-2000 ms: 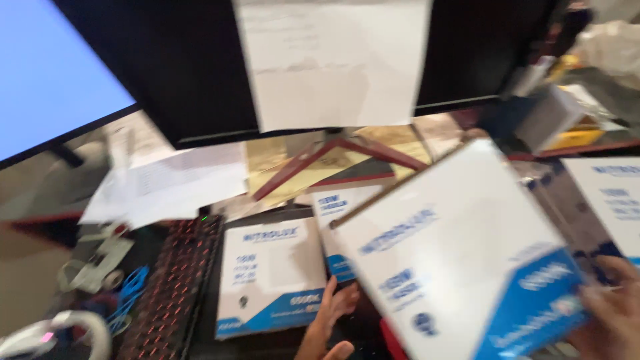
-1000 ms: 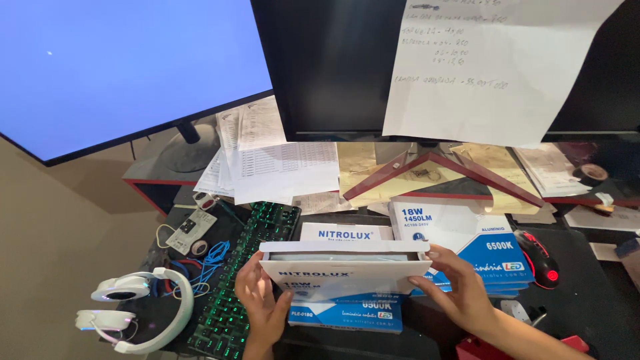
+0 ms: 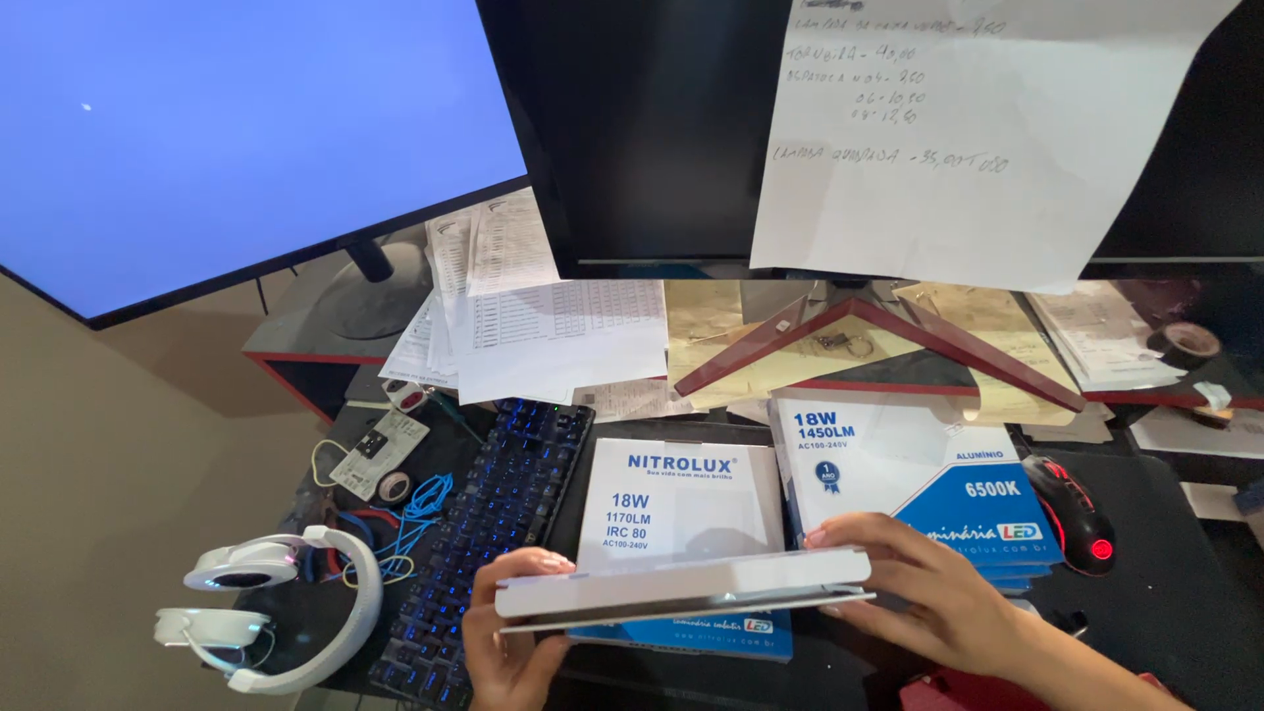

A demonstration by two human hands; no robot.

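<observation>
Between my two hands, low in the view, is a thin white cardboard box point(image 3: 681, 585), tilted so that its narrow side faces me, with a flap parted along the edge. My left hand point(image 3: 515, 622) grips its left end; my right hand point(image 3: 913, 592) grips its right end. What the box holds is hard to tell. Beneath it lies a white and blue Nitrolux LED luminaire box point(image 3: 681, 504), partly covered. Just right of that, behind my right hand, is a stack of similar luminaire boxes point(image 3: 899, 464).
A backlit keyboard point(image 3: 484, 553), white headphones point(image 3: 336, 612) and a blue cable point(image 3: 420, 509) lie on the left. A black mouse point(image 3: 1071, 518) is right of the stack. Behind stand a lit monitor point(image 3: 267, 128), a dark monitor point(image 3: 642, 138) bearing a handwritten sheet point(image 3: 948, 197), and loose papers point(image 3: 563, 331).
Two seconds ago my right hand was at a box on the right and my left hand was apart from it. Since one second ago, the box held in both hands has tipped, its printed face turning out of sight.
</observation>
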